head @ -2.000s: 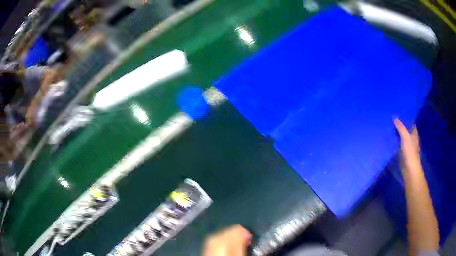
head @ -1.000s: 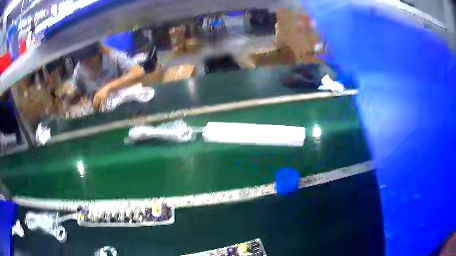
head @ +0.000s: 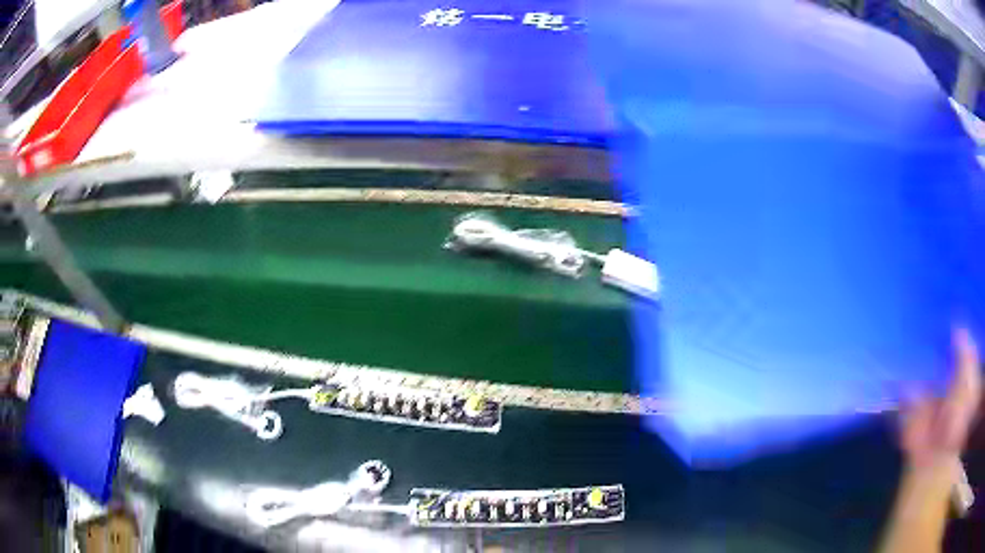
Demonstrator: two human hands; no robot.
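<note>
My right hand (head: 942, 416) is at the right edge of the picture, blurred, with its fingers at the edge of a large blue sheet (head: 799, 259) and seemingly gripping it. The sheet stands up over the bench and hides part of the belt. My left hand is not in view. Two open power strips lie on the dark green bench, one by the belt rail (head: 405, 405) and one nearer me (head: 518, 506). Both show dark and metallic parts and a yellow block at the right end. Their white coiled cords (head: 227, 400) lie to the left.
A coiled cord (head: 518, 243) and the end of a white housing (head: 630, 272) lie on the green conveyor belt (head: 270, 270). A blue panel (head: 84, 405) stands at the bench's left. A red tray (head: 86, 92) and a blue board with white characters (head: 443, 76) are beyond the belt.
The view has swung left and levelled. The blue sheet now stands over the belt and covers the small blue disc's place. My left hand, seen two seconds ago, has left the picture.
</note>
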